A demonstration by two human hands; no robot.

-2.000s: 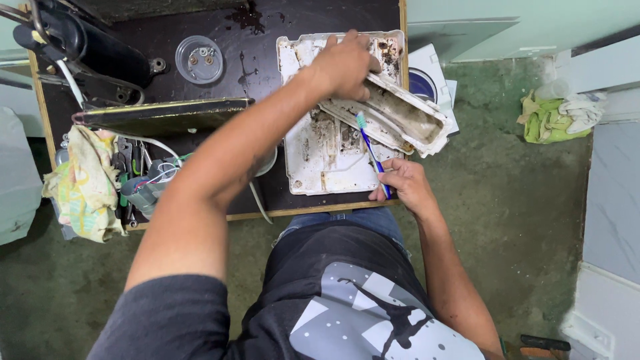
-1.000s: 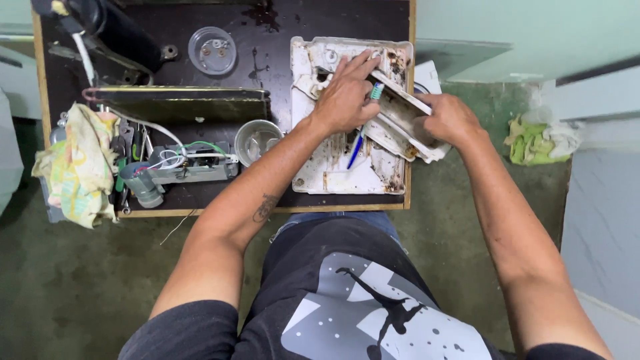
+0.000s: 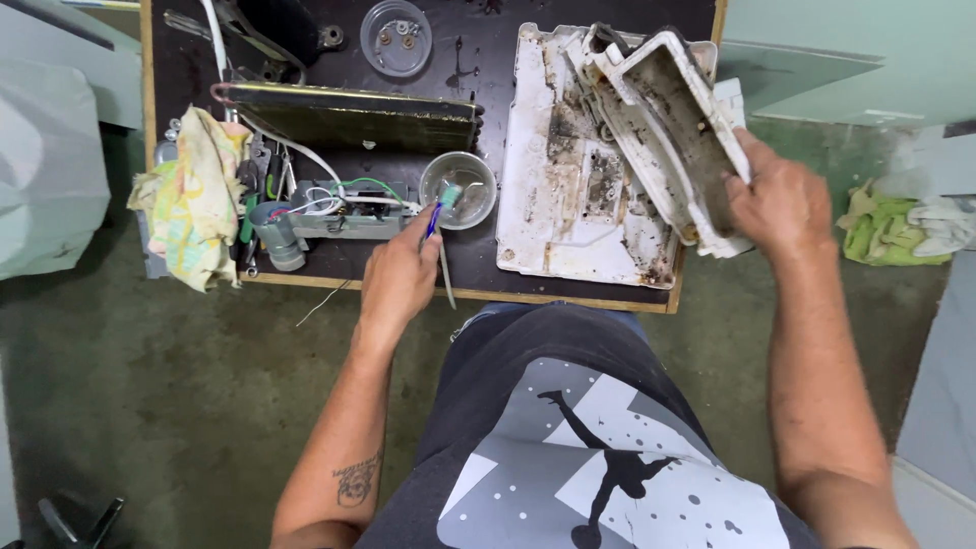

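Observation:
Between its thumb and fingers my left hand (image 3: pixel 400 274) holds a blue toothbrush (image 3: pixel 438 213), bristles over a clear plastic cup (image 3: pixel 459 191) that appears to hold liquid. My right hand (image 3: pixel 785 194) grips the right edge of a dirty white foam-like housing part (image 3: pixel 679 130) with a long hollow channel. That part lies tilted over the right side of a stained white plastic panel (image 3: pixel 526 191), and dark grime covers both. Part of the panel is hidden under the housing part.
Left on the dark wood-edged table (image 3: pixel 488 293) are a finned coil (image 3: pixel 351 118), an electrical box with wires (image 3: pixel 351 225), a grey capacitor-like cylinder (image 3: pixel 278 236), hand tools and a patterned rag (image 3: pixel 198 206). A round dish (image 3: pixel 396 38) holds small hardware. Green and white cloths (image 3: pixel 892 229) lie at right.
The toothbrush, in my right hand two seconds ago, is now in my left, which has moved left from the housing part to the cup. My right hand has taken hold of the housing part.

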